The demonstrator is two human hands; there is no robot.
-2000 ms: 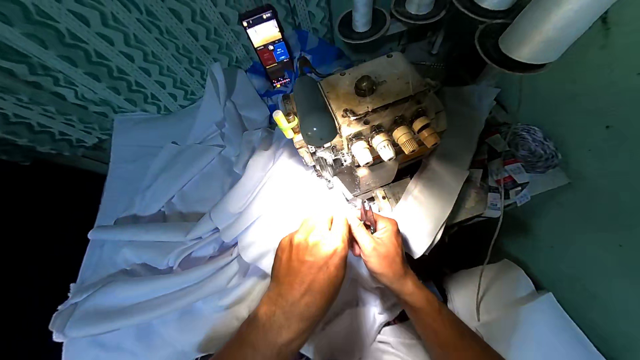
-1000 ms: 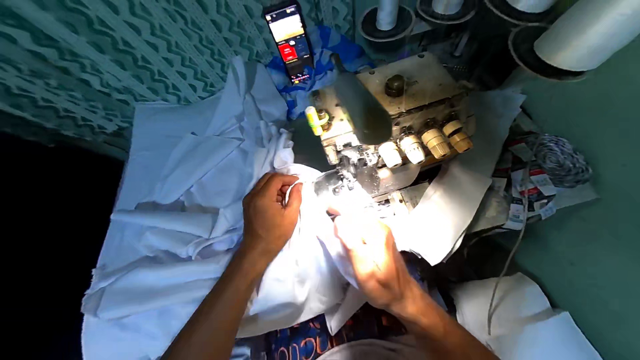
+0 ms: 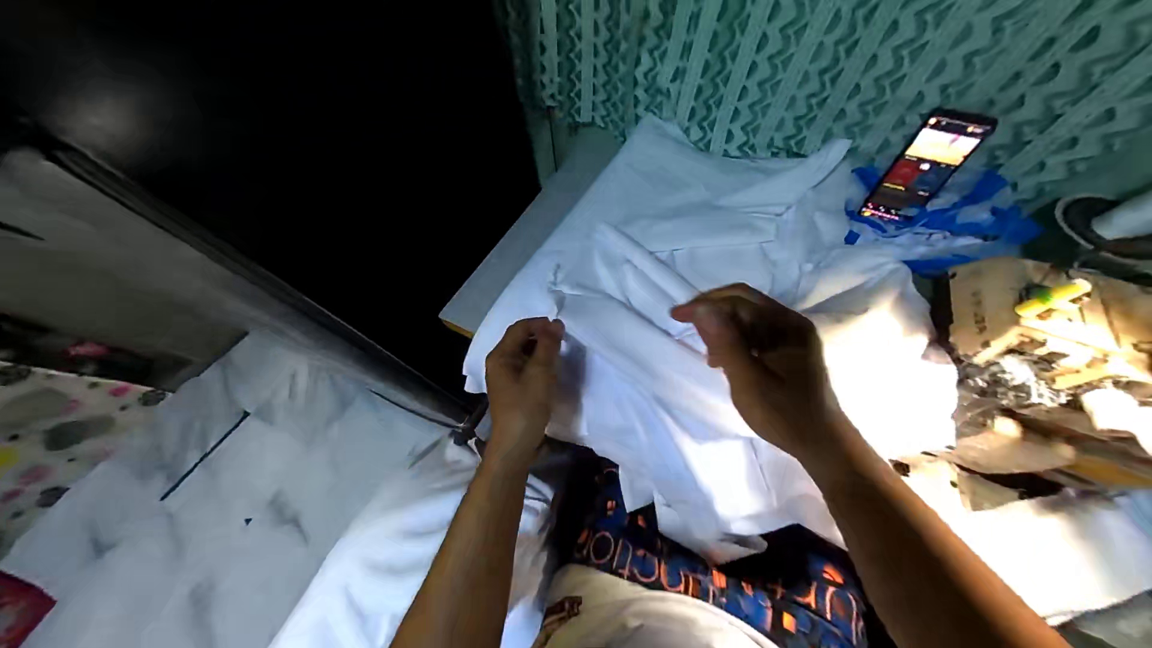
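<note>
White fabric lies in loose folds over the table and hangs down in front of my lap. At its left part, my left hand pinches an edge of the fabric between thumb and fingertips. My right hand is raised over the middle of the cloth, its fingers curved and apart, with nothing visible in them. On the right stands a sewing machine, brightly lit and partly blurred, beside the fabric.
A phone with a lit screen leans on blue and white plastic behind the machine. The table edge shows at left. More white cloth lies lower left. A thread cone stand is at far right.
Both hands have left the sewing machine and are over the fabric to its left. My right hand has come off the cloth. The view has swung far to the left.
</note>
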